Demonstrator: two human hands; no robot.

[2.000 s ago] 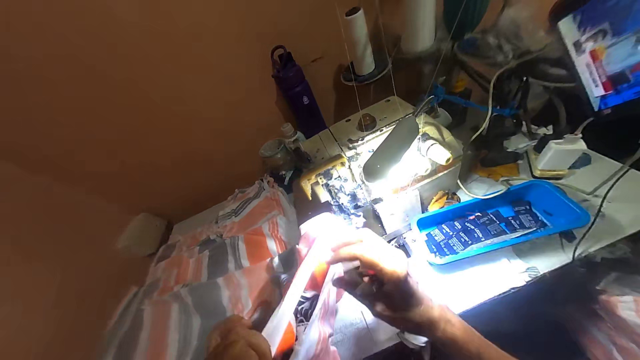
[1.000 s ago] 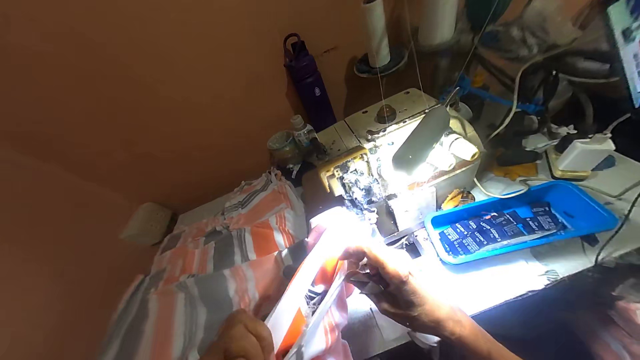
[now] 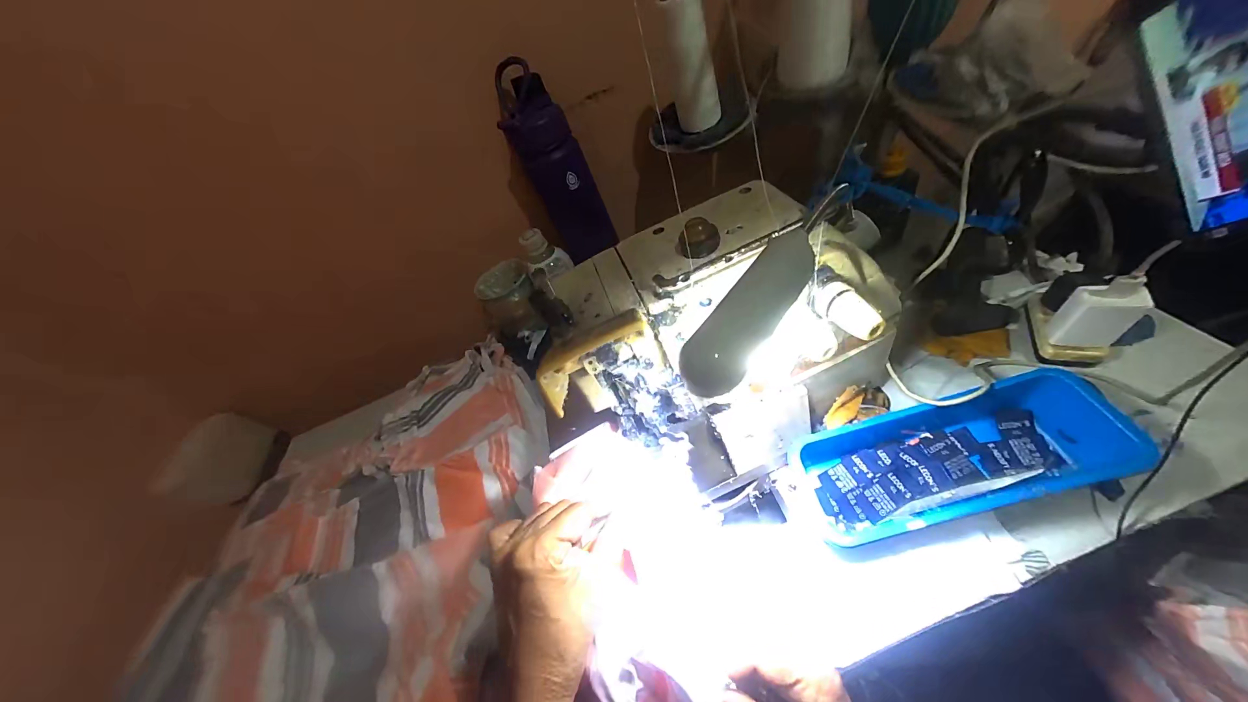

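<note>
Striped orange, grey and white fabric [image 3: 429,546] lies left of and in front of an overlock-type sewing machine [image 3: 702,263]. My left hand [image 3: 546,575] presses on the fabric close to the machine's needle area, fingers bent over its edge. At the bottom edge, my right hand [image 3: 790,682] shows only in part, beside the lower end of the cloth in strong glare; whether it grips the cloth is not visible. The lamp's light washes out the cloth between the hands.
Right of the machine is a blue plastic tray [image 3: 1121,429] with dark printed labels [image 3: 907,473]. Behind stand a purple bottle [image 3: 565,175], a glass jar [image 3: 507,292] and thread cones [image 3: 692,68]. A white charger [image 3: 1102,312], cables and a lit screen [image 3: 1204,117] are at the right.
My left hand has moved up toward the machine's needle area. My right hand has dropped from the cloth near the machine to the bottom edge of the view.
</note>
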